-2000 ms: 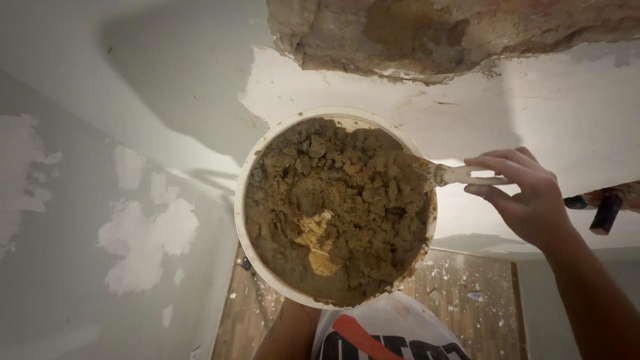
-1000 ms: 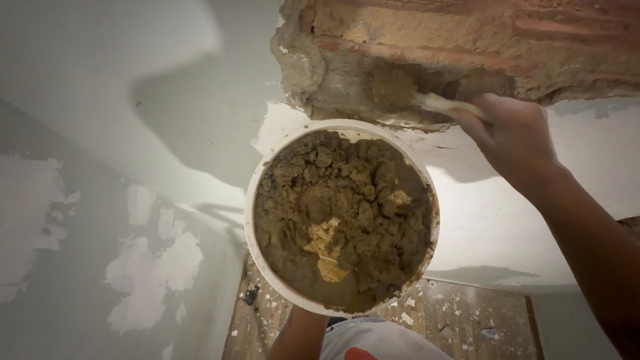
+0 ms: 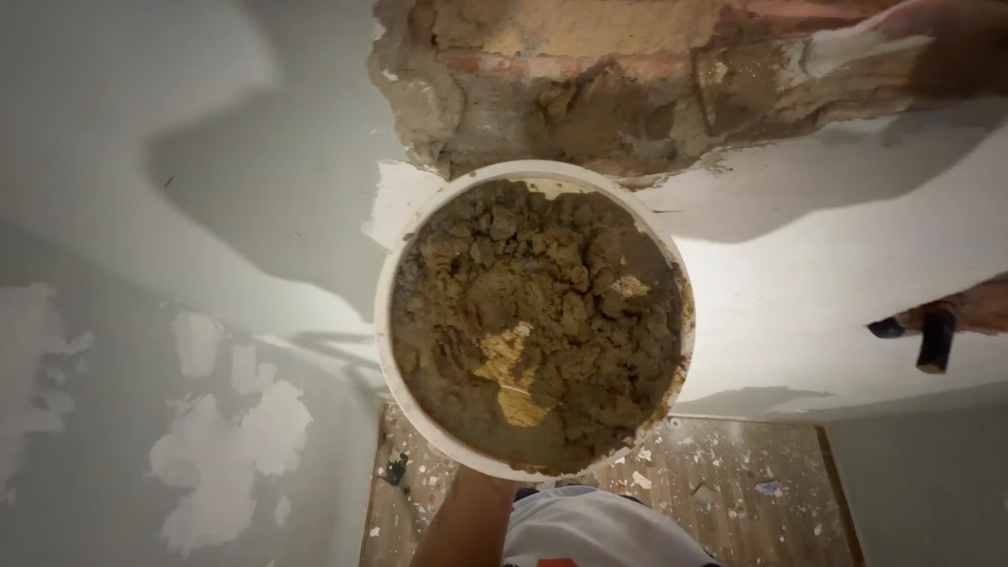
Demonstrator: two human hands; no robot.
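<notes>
A white round plastic bucket (image 3: pixel 384 315) of lumpy brown mortar (image 3: pixel 543 291) fills the middle of the view. My left forearm (image 3: pixel 471 516) comes up from below and passes under the bucket; the left hand itself is hidden beneath it. At the upper right, my right hand (image 3: pixel 937 39), blurred and partly cut off by the frame, is closed on a pale-handled tool (image 3: pixel 854 51) whose end is against the exposed masonry (image 3: pixel 598 110). Fresh damp mortar shows on that masonry above the bucket. The tool's blade cannot be made out clearly.
Green-grey walls with white filler patches (image 3: pixel 228 449) stand at the left. At the right, dark pipe or cable ends (image 3: pixel 935 339) protrude from a broken opening in the wall. Debris and paint flecks lie on the wood-look floor (image 3: pixel 740 488) below.
My right hand has moved from the bucket's right rim up to the masonry, then farther right along it with the tool. The bucket remains held below the masonry.
</notes>
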